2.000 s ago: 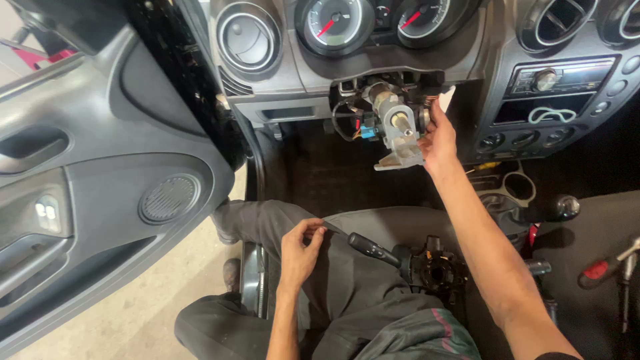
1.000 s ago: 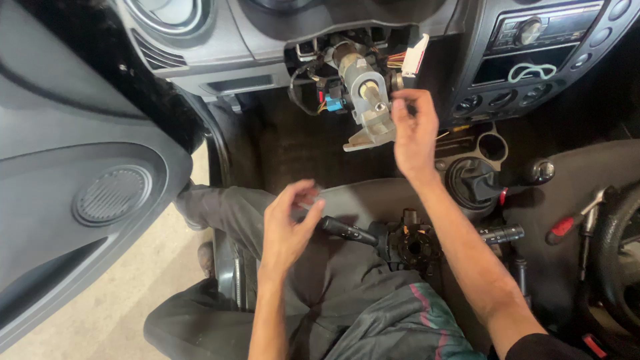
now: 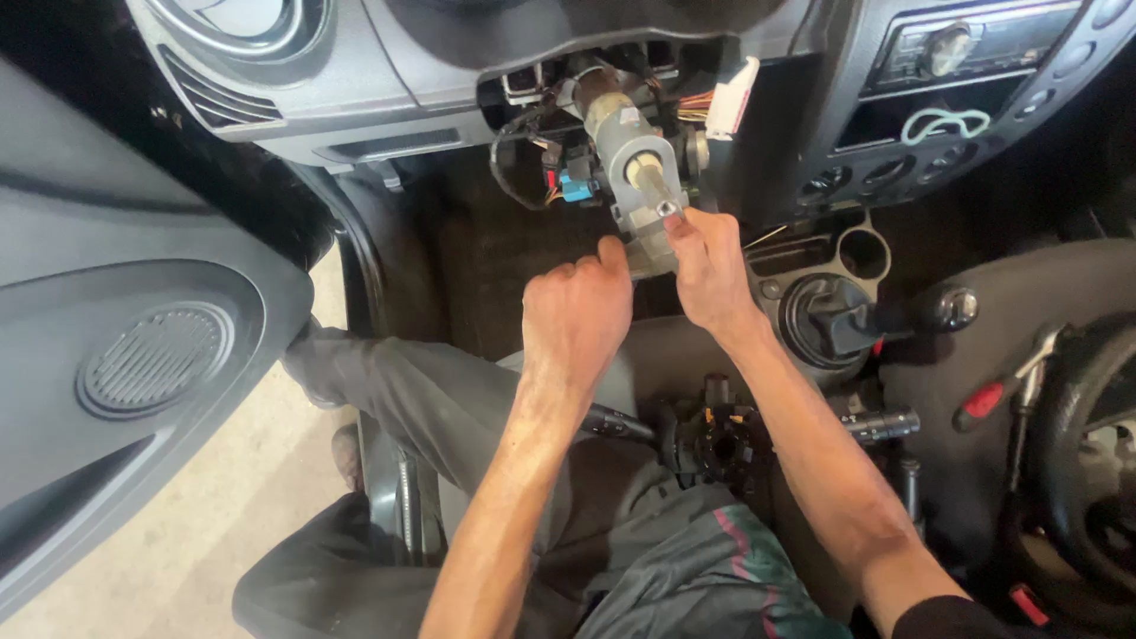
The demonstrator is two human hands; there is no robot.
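Note:
The bare steering column of a car juts out of the opened dashboard, its splined shaft pointing toward me. Curled around the lower left part of the metal bracket beneath the shaft is my left hand. My right hand pinches at the right side of the same bracket, its fingertips beside the shaft end. A blue connector with wires hangs left of the column, and a white connector stands to its right. The steering column switch unit with its stalks lies at my lap.
A gear lever and a cup holder are at the right. On the passenger seat lie a red-handled tool, a ratchet and a steering wheel. The door panel stands at the left.
My left hand has moved from above my lap up to the bracket. My right hand has shifted from the column's right side down to the bracket near the shaft end. The view has moved closer.

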